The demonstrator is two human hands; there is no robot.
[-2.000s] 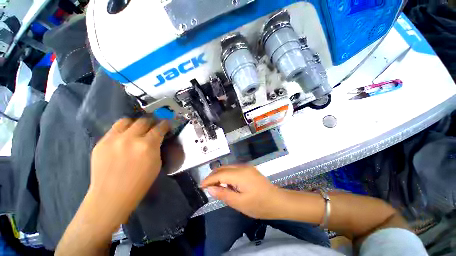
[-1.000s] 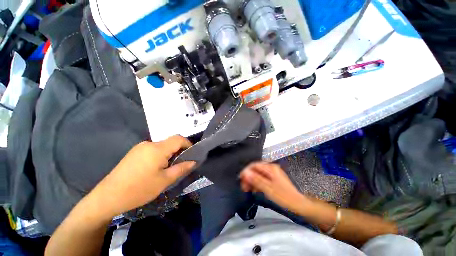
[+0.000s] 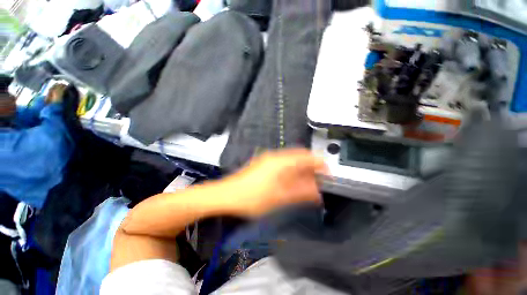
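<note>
A dark grey garment piece (image 3: pixel 399 230), blurred, stretches across the lower right, with a yellowish stitch line along it. My left hand (image 3: pixel 289 178) is blurred near the table's front edge, its fingers closed at the cloth. My right hand (image 3: pixel 500 281) shows only as a blurred part at the lower right rim, beside the garment piece; its fingers are hidden. The overlock machine (image 3: pixel 399 75) stands at the upper right, with no cloth seen under its needle area.
A long dark cloth with pale stitching (image 3: pixel 268 86) lies left of the machine. More grey garment pieces (image 3: pixel 196 75) lie farther left. A dark rectangular panel (image 3: pixel 378 155) is set in the table. A person's blue sleeve (image 3: pixel 34 150) and hand show at the far left.
The view has swung left, so the machine now stands at the right. The garment piece has come away from the needle area and spreads across the lower right. My right hand has moved to the rim.
</note>
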